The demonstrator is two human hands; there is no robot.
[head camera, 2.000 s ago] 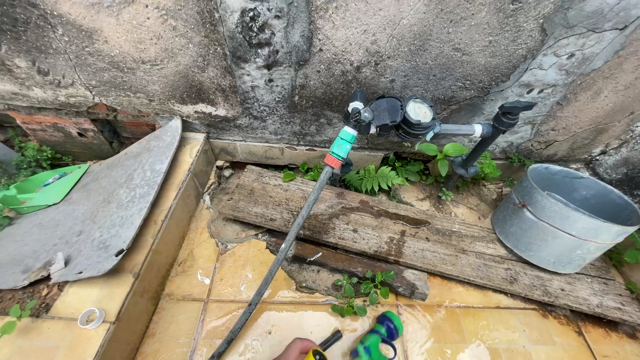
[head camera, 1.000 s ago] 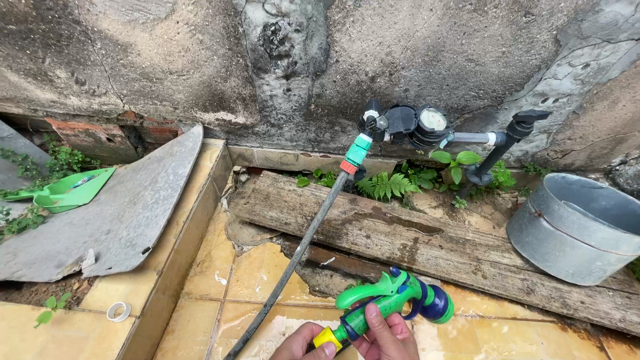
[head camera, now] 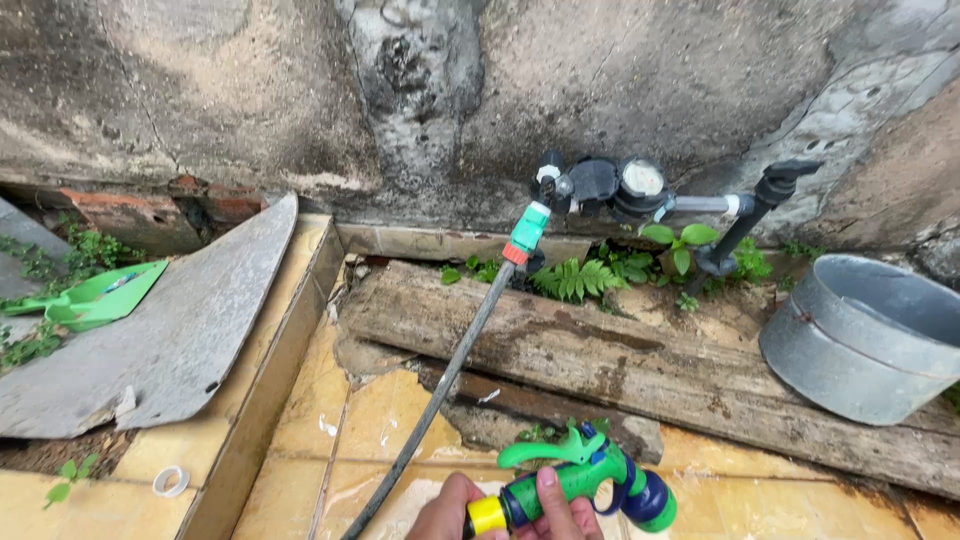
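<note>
My left hand [head camera: 448, 511] grips the yellow hose connector [head camera: 487, 514] at the base of a green and blue spray nozzle [head camera: 600, 472]. My right hand [head camera: 559, 514] is closed around the nozzle's handle, thumb on top, just right of the left hand. The nozzle's head points to the lower right. Behind it, a grey hose [head camera: 442, 390] runs up to a green and orange hose connector [head camera: 526, 234] on the tap by the wall. A water meter [head camera: 643, 180] and grey pipe [head camera: 701, 204] stand to the right of that connector.
Wooden planks [head camera: 525, 322] lie along the wall. A metal tub [head camera: 862, 345] rests on them at the right. At the left are a raised tiled ledge [head camera: 262, 390], a bent grey sheet [head camera: 187, 330], a green dustpan [head camera: 109, 296] and a white tape roll [head camera: 171, 481].
Two seconds ago the nozzle was low in view with one hand partly visible beside it. Now both hands hold it, higher in view. The hose at the tap has stayed in place.
</note>
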